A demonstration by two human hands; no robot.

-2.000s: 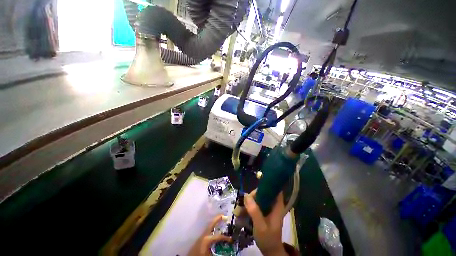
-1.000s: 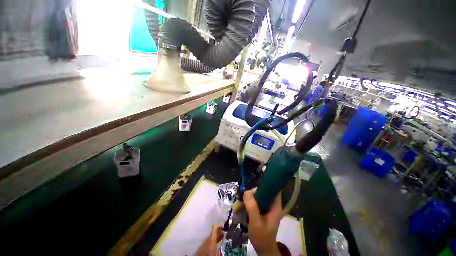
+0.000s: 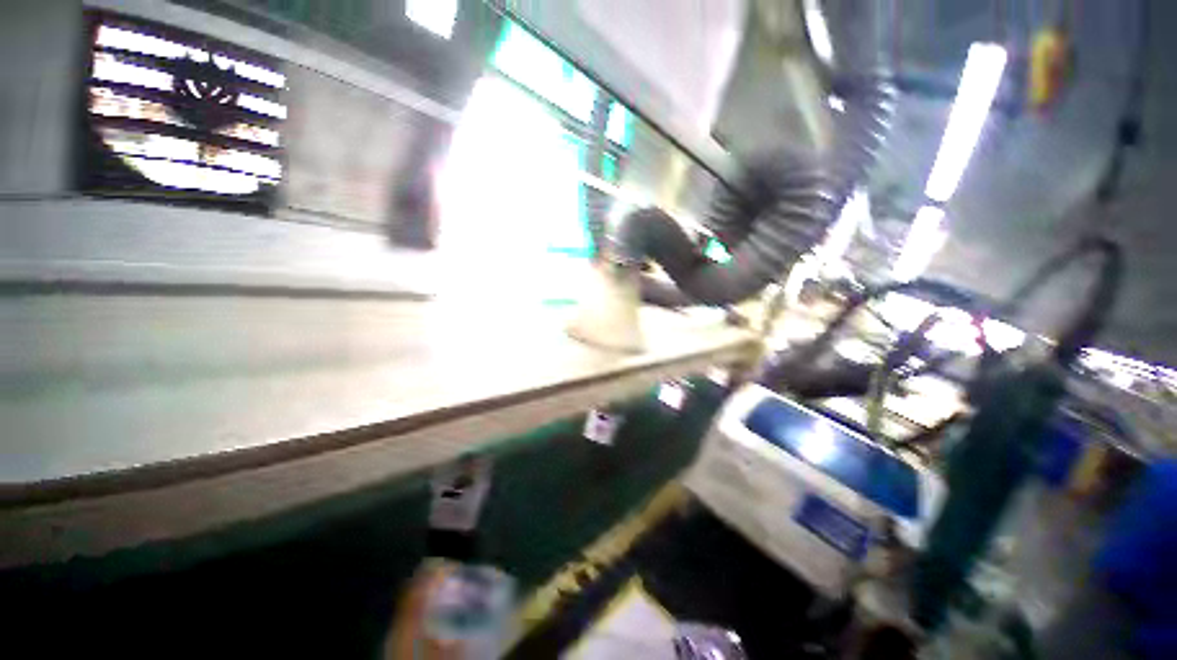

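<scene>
The view is blurred. My left hand (image 3: 416, 616) is low at the bottom edge, over the dark green conveyor belt (image 3: 323, 580), with its fingers on a white housing (image 3: 475, 609). My right hand (image 3: 885, 587) is small and blurred at the lower left side of the dark green screwdriver (image 3: 987, 471); whether it grips the tool cannot be told. The screwdriver hangs tilted at the right, its nozzle end not clear. A shiny clear item (image 3: 707, 642) is cut off by the bottom edge beside the white work mat (image 3: 630, 629).
Several white housings stand along the belt, the nearest (image 3: 458, 496) just beyond my left hand. The white screw feeder (image 3: 774, 496) stands behind the mat. A pale shelf (image 3: 323, 387) runs above the belt, with the extraction duct's funnel (image 3: 607, 310) on it. Blue bins (image 3: 1142, 535) are at right.
The view has swung left. My left hand has moved from the mat to the belt with a housing. The screwdriver now appears further right and higher, away from my left hand.
</scene>
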